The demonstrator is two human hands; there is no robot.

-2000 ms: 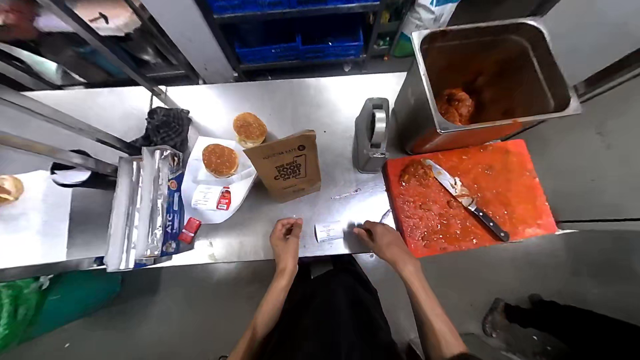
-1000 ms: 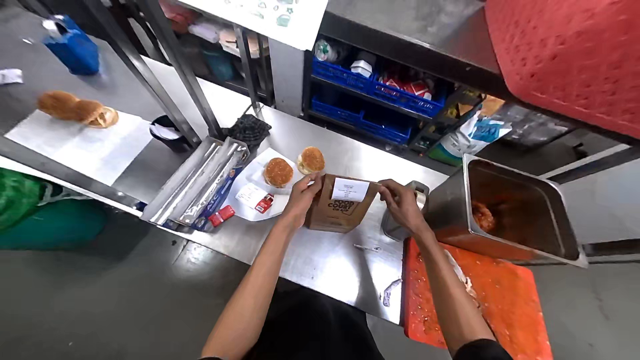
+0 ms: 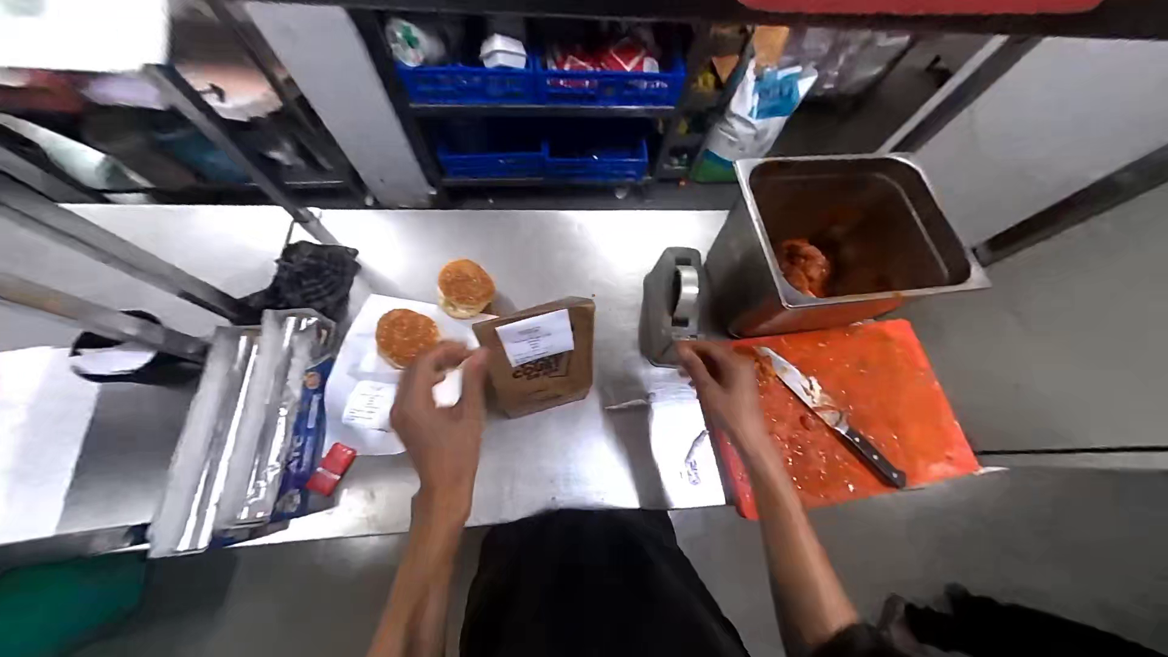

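Observation:
My left hand [image 3: 440, 401] pinches a small white item, blurred, over the edge of a white paper sheet [image 3: 351, 347]. A sesame-topped burger bun [image 3: 407, 337] lies on that sheet, with a second burger [image 3: 465, 286] behind it and a printed slip [image 3: 370, 405] in front. Right of this hand stands a brown paper bag [image 3: 540, 388], a white printed label [image 3: 537, 336] on its upper front. My right hand [image 3: 723, 388] has its fingertips at the front end of a grey tape dispenser [image 3: 666, 310]; whether they hold tape cannot be told.
A knife [image 3: 867, 452] rests on a red cutting board [image 3: 858, 401], below a deep steel container [image 3: 730, 274] of sauced food. Boxed foil rolls [image 3: 242, 429], a red packet [image 3: 330, 468] and black crumpled material [image 3: 315, 274] are at left. Blue bins [image 3: 543, 87] sit beyond the counter.
Both hands have left the bag, the left moving to the paper sheet, the right to the tape dispenser. The bag, unlabelled two seconds ago, bears a label. The view has shifted.

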